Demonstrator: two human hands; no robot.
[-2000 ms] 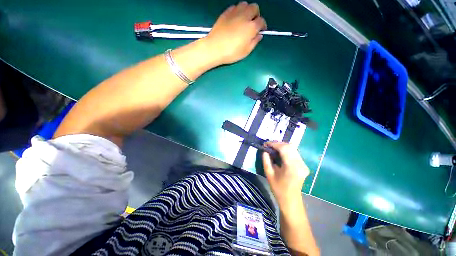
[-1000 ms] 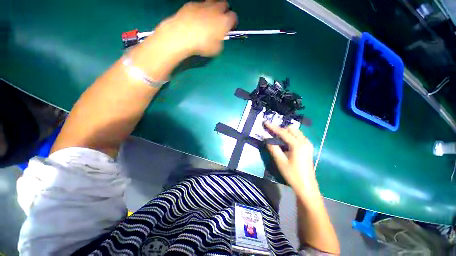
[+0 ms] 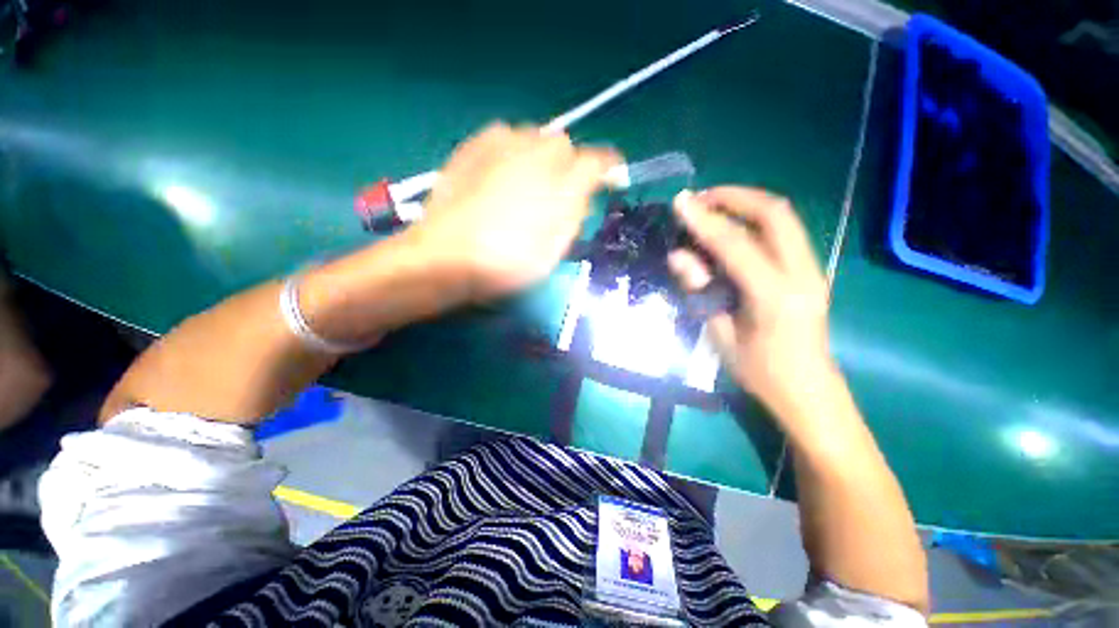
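Observation:
My left hand (image 3: 509,202), blurred, is closed around a white cable (image 3: 638,84) whose thin dark end points up and right. A red-and-black plug (image 3: 379,206) is at the cable's other end, left of the hand. A blurred pale lead stretches right from my left fingertips. My right hand (image 3: 749,264) is over the right side of the heap of loose black housings (image 3: 632,252), thumb and fingers bent; a dark blur shows under it, and I cannot tell if it is held. The white sheet (image 3: 632,334) glares below the heap.
A blue parts tray (image 3: 902,160) with dark contents stands at the right. Black tape strips (image 3: 657,423) cross the sheet. The green bench's front edge runs before my body. Part of another person (image 3: 22,368) shows at the left edge.
My left hand has come down and right towards the heap, bringing the cable and plug, now tilted. My right hand has moved up from the sheet to the heap. The view has shifted.

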